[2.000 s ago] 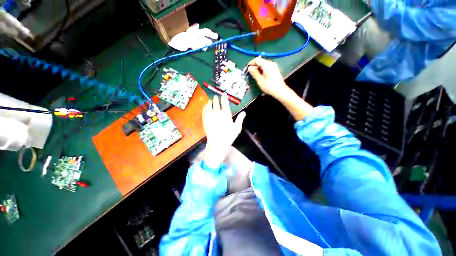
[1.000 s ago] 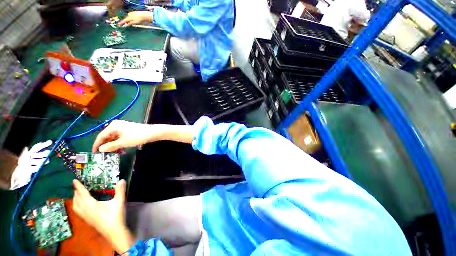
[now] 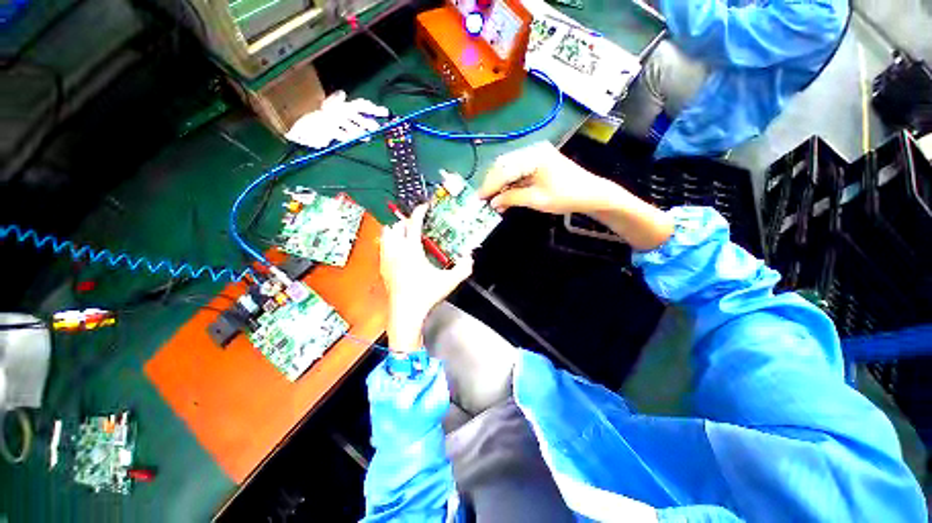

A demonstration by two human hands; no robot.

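Note:
A circuit board (image 3: 459, 218) is between my hands at the front edge of the green bench. My left hand (image 3: 411, 268) is at its left side, with the thumb and fingers around its lower left edge. My right hand (image 3: 540, 181) has its fingertips pinched at the board's upper right edge. A red marker pen (image 3: 437, 251) lies along the board's left side, partly behind my left hand. Two more circuit boards are on or by the orange mat (image 3: 220, 409): one (image 3: 296, 332) at the black connector block (image 3: 230, 325), one (image 3: 323, 229) at the mat's back edge.
A remote control (image 3: 405, 160) lies behind the held board. A blue network cable (image 3: 307, 160) curves to the orange test box (image 3: 472, 63). White gloves (image 3: 334, 121) lie beside it. Another board (image 3: 102, 453) is at the lower left. A person in blue sits at the right; black trays (image 3: 674, 194) stand below.
The view swung right and then back left. My left hand has moved from beside the board to its left edge. My right hand's fingers are still at the board's far edge.

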